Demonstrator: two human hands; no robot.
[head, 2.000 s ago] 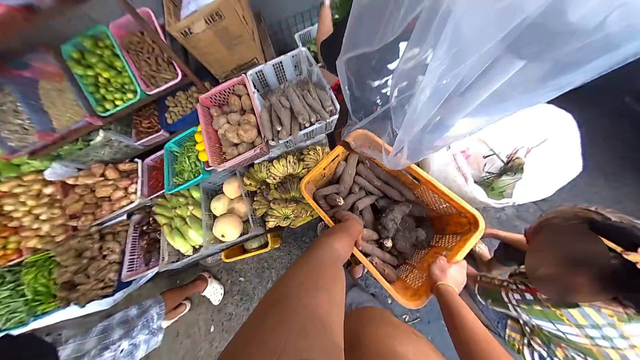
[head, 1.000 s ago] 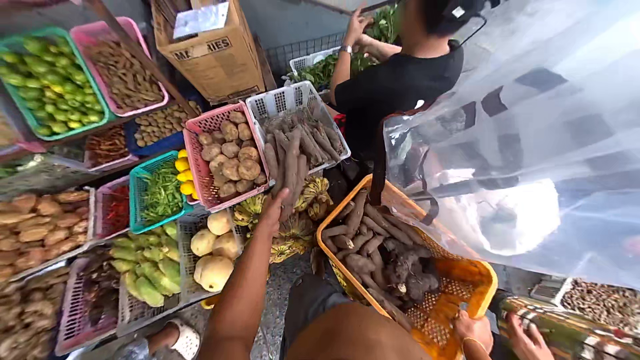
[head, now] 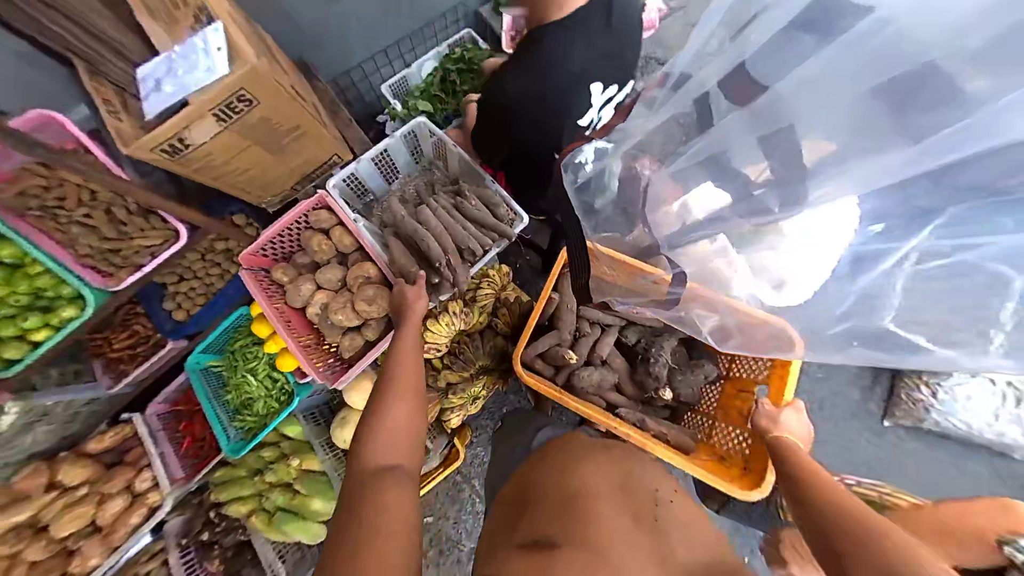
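Note:
My right hand (head: 782, 424) grips the right end of an orange plastic crate (head: 640, 448), which leans tilted near my body. Long brown root tubers (head: 600, 344) and darker, rounder roots (head: 680, 372) lie inside it. My left hand (head: 410, 300) reaches out to the near edge of a white plastic crate (head: 364, 180) of long brown roots (head: 448, 224). It touches the lower roots or the rim; its fingertips are partly hidden, so I cannot tell whether it grips anything. Beside it, a pink basket (head: 280, 232) holds round brown tubers (head: 340, 288).
Bananas (head: 472, 344) hang between the crates. A clear plastic sheet (head: 800, 160) drapes over the orange crate's far edge. A person in a black shirt (head: 552, 96) stands beyond the white crate. Another person's arm (head: 952, 520) is at lower right. Cardboard box (head: 240, 120) stands upper left.
My left hand was at the orange crate, then held over the white crate's roots; it is now at that crate's near edge. The view has swung. The person in black has shifted.

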